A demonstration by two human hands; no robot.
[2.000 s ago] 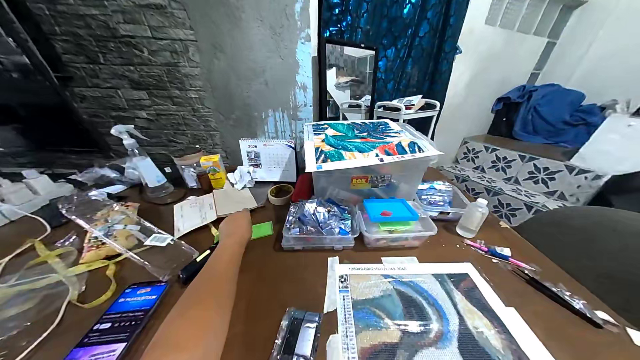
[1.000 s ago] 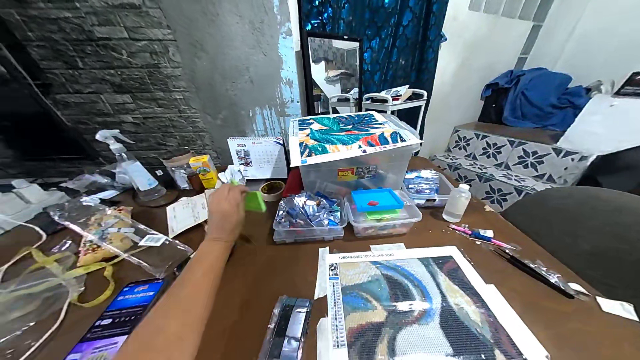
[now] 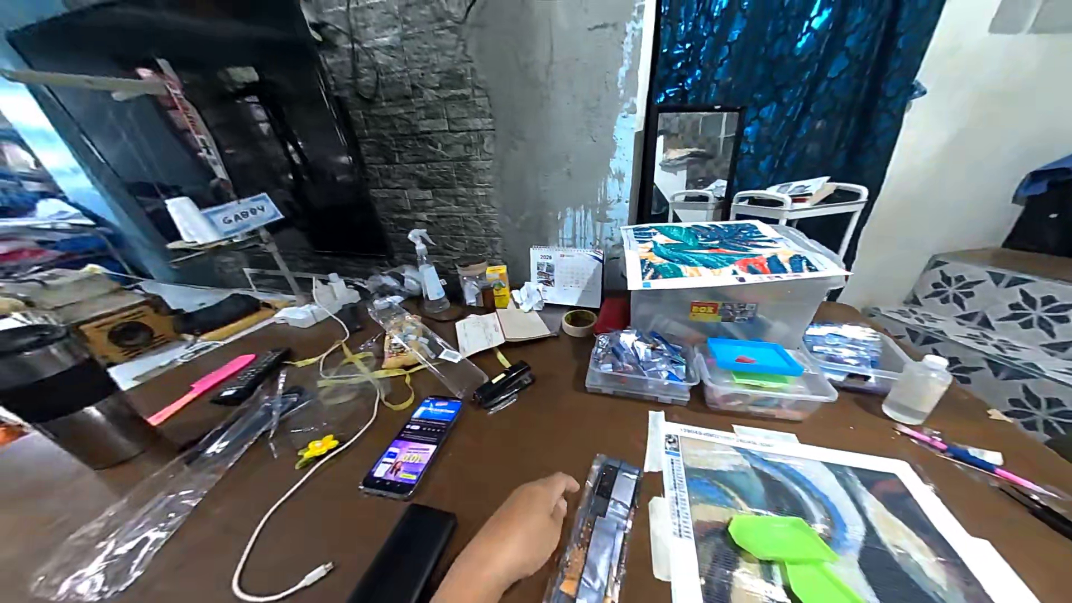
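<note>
My left hand point(image 3: 536, 519) reaches in from the bottom edge, fingers loosely curled, beside a clear plastic bag of small silver packets point(image 3: 605, 523); whether it touches the bag cannot be told. I do not see my right hand. Two green plastic trays point(image 3: 779, 538) lie on the diamond painting canvas point(image 3: 879, 494), which has white tape along its edge. Behind it are a clear box of silver packets point(image 3: 641, 368) and a clear box point(image 3: 766, 398) with a blue tray point(image 3: 754, 358) on top. A smartphone point(image 3: 412, 444) with a lit screen lies left of my hand.
A black power bank or case point(image 3: 406, 557) and a white cable point(image 3: 276, 511) lie at the left. Farther back are an open notebook point(image 3: 502, 328), a tape roll point(image 3: 579, 322), a spray bottle point(image 3: 430, 280) and a large clear bin point(image 3: 720, 311). A steel tumbler point(image 3: 67, 402) stands far left; a bottle point(image 3: 917, 389) stands right.
The hand has moved from the notebook area to beside the bag of packets near the front. Green trays now lie on the canvas; a green piece was by the notebook before. The view has swung left.
</note>
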